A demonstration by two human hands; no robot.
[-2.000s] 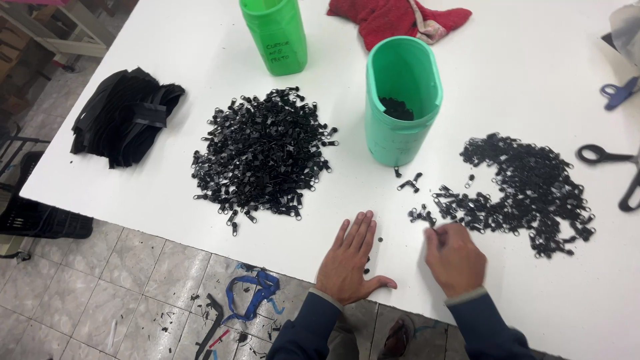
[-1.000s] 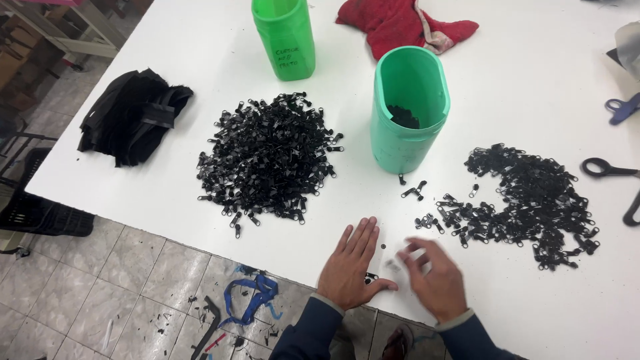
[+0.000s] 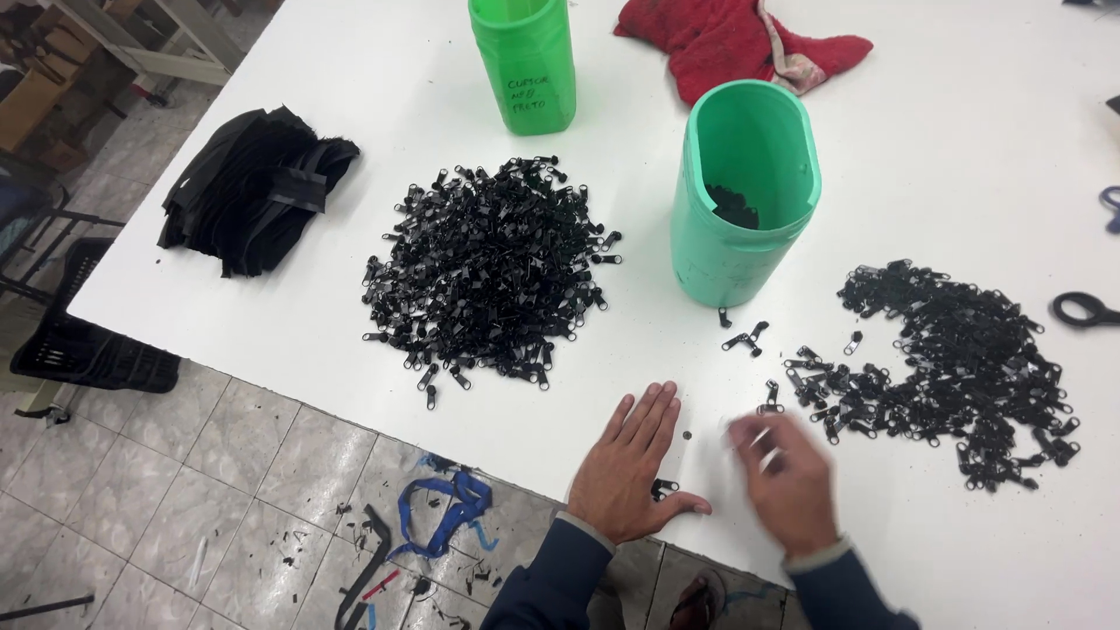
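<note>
My left hand point(image 3: 632, 468) lies flat on the white table point(image 3: 647, 341), fingers spread, with a few black zipper sliders point(image 3: 665, 488) by its thumb. To its right my right hand point(image 3: 783, 481) is blurred, its fingers bent; whether it holds anything cannot be made out. A big heap of black zipper sliders point(image 3: 490, 262) lies left of centre, and a more spread pile of sliders point(image 3: 971, 367) lies to the right. Between them stands a teal plastic container point(image 3: 744, 254) with black pieces inside. Several loose sliders point(image 3: 746, 339) lie in front of it.
A bright green container point(image 3: 529, 79) bearing writing and a red cloth point(image 3: 700, 39) are at the back. Bundled black fabric strips point(image 3: 254, 192) lie at left, and a black scissors handle point(image 3: 1083, 309) at right. Blue strapping point(image 3: 446, 512) and scraps litter the tiled floor.
My right hand was by the near edge of the right pile two seconds ago; it has since moved left and nearer to me, towards my left hand, which stays flat in place.
</note>
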